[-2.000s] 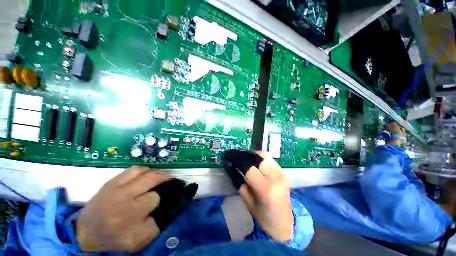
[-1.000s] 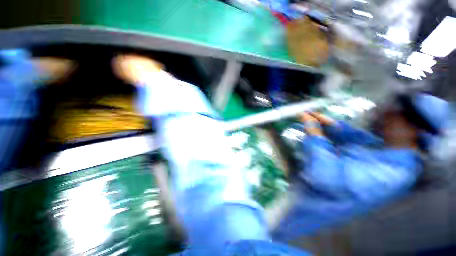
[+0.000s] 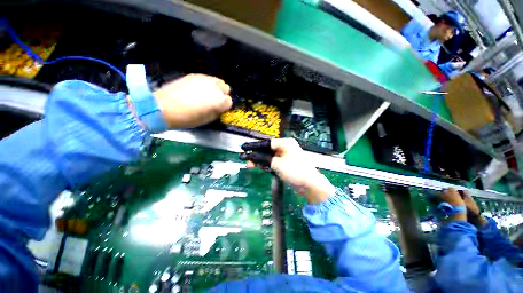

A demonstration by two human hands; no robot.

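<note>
My left hand [image 3: 192, 101], with a light blue band at the wrist, reaches over the bins behind the rail. Its fingertips are hidden against the dark bins, at the left edge of a bin of yellow box parts [image 3: 255, 119]. My right hand [image 3: 275, 155], with black finger cots, is over the rail [image 3: 327, 162] at the far edge of the green circuit board [image 3: 143, 189]. Its fingers are close together, pointing left. Whether a part is between them cannot be told.
A bin of grey-green parts [image 3: 309, 129] is right of the yellow one. Orange-yellow parts [image 3: 26, 57] lie far left, near a blue cord [image 3: 86, 58]. A green shelf [image 3: 344, 46] runs above. Another person's hands [image 3: 459, 201] are at the line, right. A person [image 3: 430, 37] is behind.
The view has shifted and is sharper. Both hands have left the board's near edge; the left is now at the bins and the right above the far rail.
</note>
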